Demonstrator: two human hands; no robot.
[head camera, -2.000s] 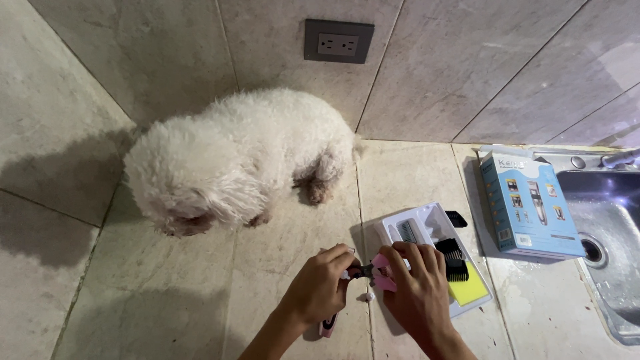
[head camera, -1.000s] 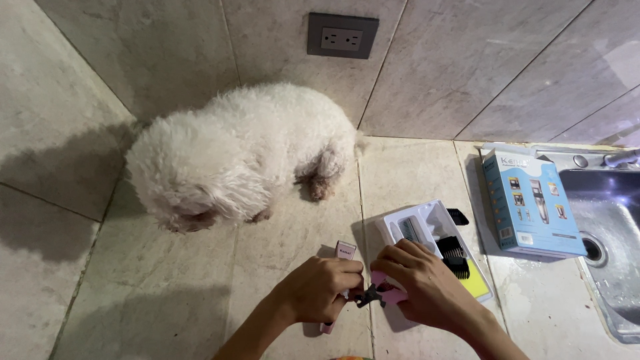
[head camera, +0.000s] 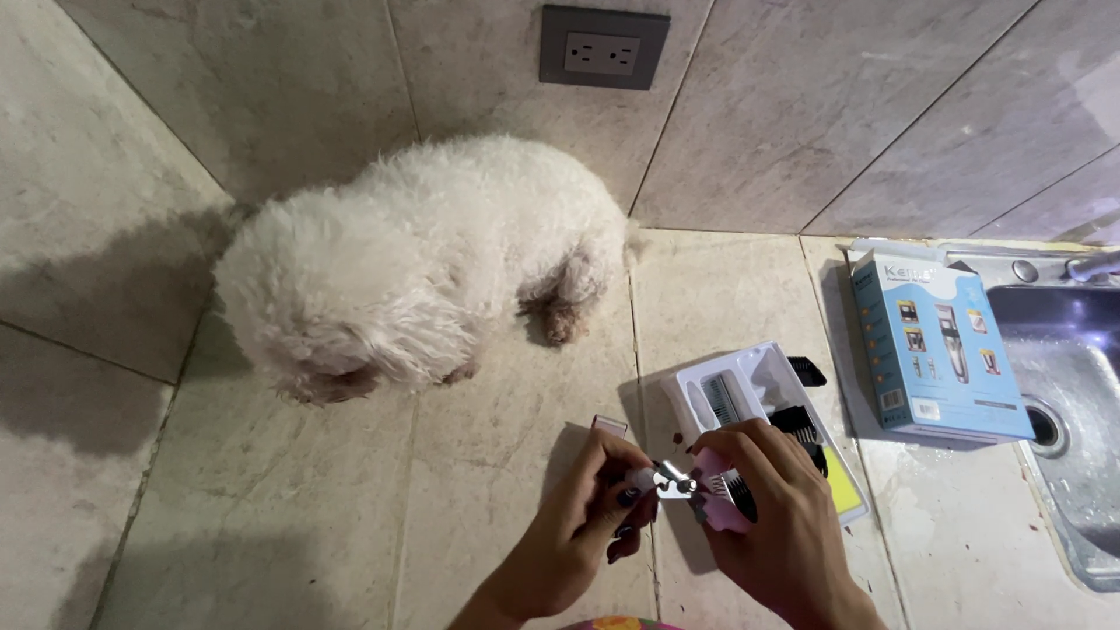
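Note:
My right hand (head camera: 770, 499) holds pink-handled nail clippers (head camera: 722, 494), their metal head turned to the left. The fingertips of my left hand (head camera: 591, 512) pinch a small whitish piece (head camera: 643, 479) at the clippers' metal head; what it is cannot be told. Partly hidden behind my left hand, a pink hair clipper (head camera: 610, 426) lies on the tiles. Just beyond my right hand is a white plastic tray (head camera: 687, 389) with a metal comb (head camera: 720, 400), black guide combs (head camera: 794, 424) and a yellow item (head camera: 842, 490).
A white curly-haired dog (head camera: 437, 254) lies against the tiled wall at the left, its head low. A blue and white clipper box (head camera: 945, 350) stands beside a steel sink (head camera: 1072, 455) at the right. An outlet (head camera: 604, 52) is on the wall; another black guide comb (head camera: 807, 371) lies behind the tray.
My hands have shifted slightly, and the clippers' metal head now meets the small piece in my left fingers. The dog, the tray and the box have stayed put.

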